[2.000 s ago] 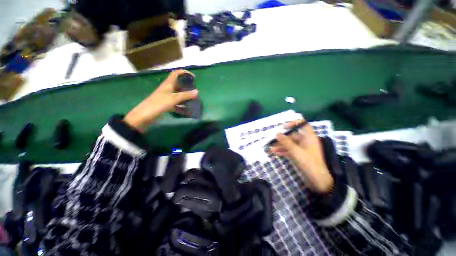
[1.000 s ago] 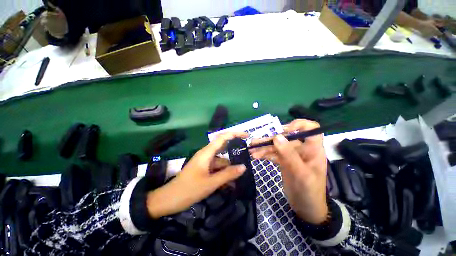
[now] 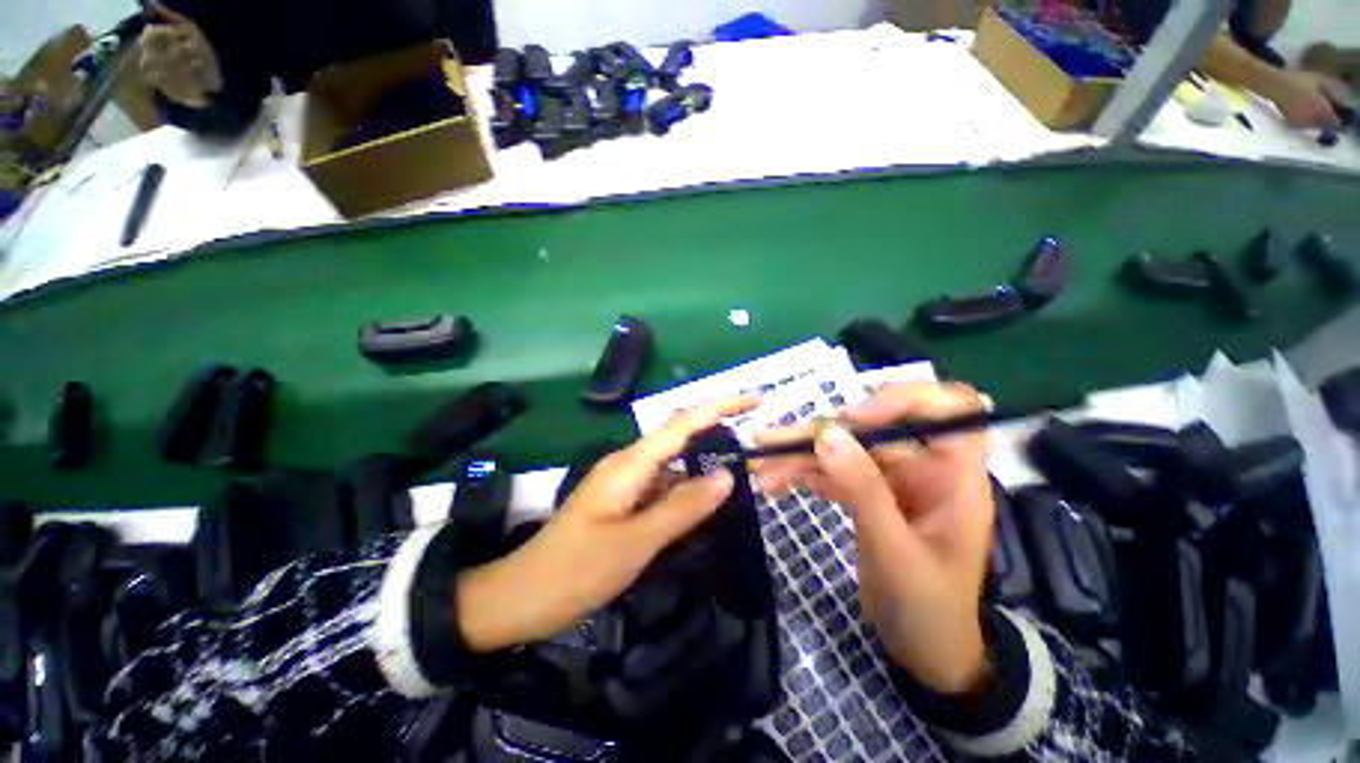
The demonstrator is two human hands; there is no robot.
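Observation:
My left hand (image 3: 597, 522) holds a black device housing (image 3: 731, 544) upright, thumb and fingers around its upper end. My right hand (image 3: 910, 522) holds dark, thin tweezers (image 3: 925, 426), nearly level, their tip at the housing's upper end. A small label with pale marks (image 3: 713, 462) shows at that end beside my left thumb; whether the tip touches it cannot be told. White label sheets (image 3: 813, 380) lie behind my hands, and a sheet with a grid of dark labels (image 3: 835, 656) lies below, between my forearms.
A green conveyor belt (image 3: 522, 261) carries scattered black housings. Housings are piled in front of me (image 3: 627, 656) and at right (image 3: 1193, 552), beside a pale plastic liner (image 3: 1290, 462). The far bench holds an open cardboard box (image 3: 395, 142) and black-and-blue parts (image 3: 589, 97). People's hands show beyond.
My left hand went from over the belt to in front of me, now holding a housing under the tweezers. A housing lies on the belt near where that hand was. Lately the hands barely moved.

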